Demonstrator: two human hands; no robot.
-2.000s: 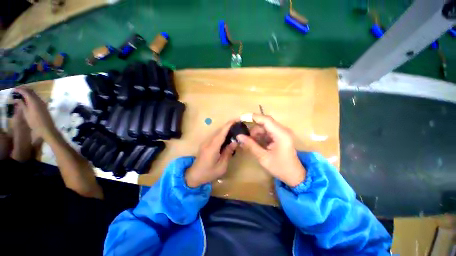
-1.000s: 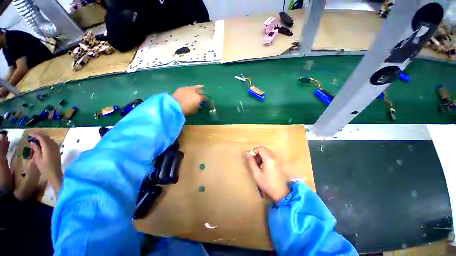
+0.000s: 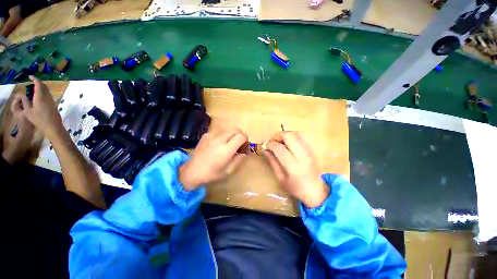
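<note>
My left hand [image 3: 218,155] pinches a small blue battery [image 3: 253,146], mostly hidden by the fingertips, above the cardboard mat [image 3: 321,122]. Thin wires show between my two hands. My right hand [image 3: 296,166] is closed at the fingertips on a small white part [image 3: 265,145], just right of the battery. A thin dark tool [image 3: 282,127] sticks up behind the right fingers; its lower part is hidden. Black shells [image 3: 169,125] lie stacked in rows left of my left hand.
The green conveyor belt [image 3: 234,68] crosses behind the mat with battery-and-board sets and a partly filled housing [image 3: 194,56]. A grey metal post [image 3: 403,65] rises at right, beside the dark green surface [image 3: 408,169]. Another worker's arm [image 3: 62,144] is at left.
The black housing earlier in my hands is gone from them, and one now shows on the belt. My left hand reached over the belt, then came back to my right hand with a battery.
</note>
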